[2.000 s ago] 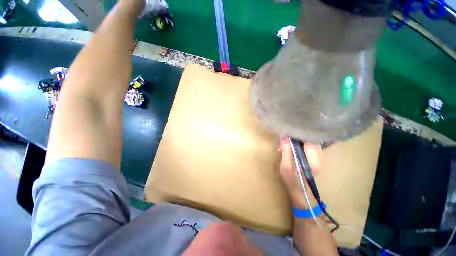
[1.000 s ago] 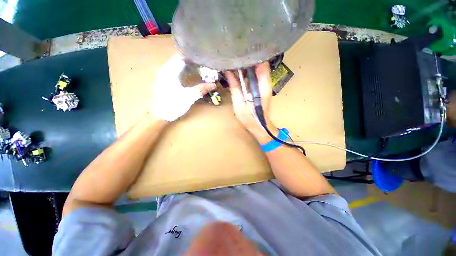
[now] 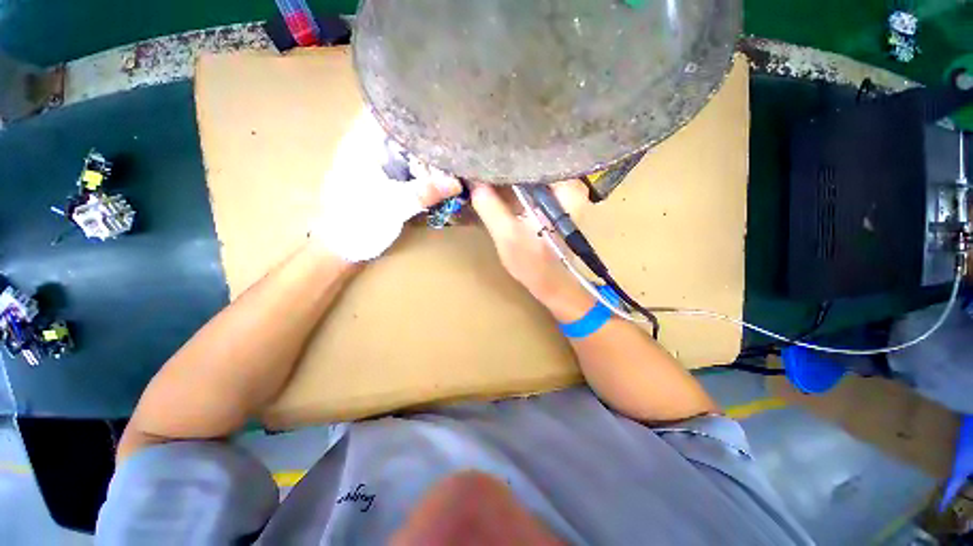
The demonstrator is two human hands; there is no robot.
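My left hand (image 3: 368,197), in a white glove with bare fingertips, holds a small circuit board assembly (image 3: 444,211) over the cardboard sheet (image 3: 427,331). Only the assembly's lower, blue-green part shows. My right hand (image 3: 531,240), bare with a blue wrist band (image 3: 590,314), grips a black soldering iron (image 3: 576,237). A thin whitish tube (image 3: 704,312) runs along the iron and off to the right. The iron's tip and the upper part of the work are hidden under the grey fume hood (image 3: 544,85). Both hands are close together at the hood's lower rim.
Assemblies (image 3: 101,213) lie on the dark bench at left, with another on the green conveyor surface (image 3: 139,21) at upper right. A black box (image 3: 859,197) stands at right, with the tube reaching it. The iron stand (image 3: 617,176) is partly under the hood.
My left hand has come from the conveyor at upper left to the cardboard beside my right hand. Since one second ago the assembly has turned, showing its blue-green side. The view has shifted.
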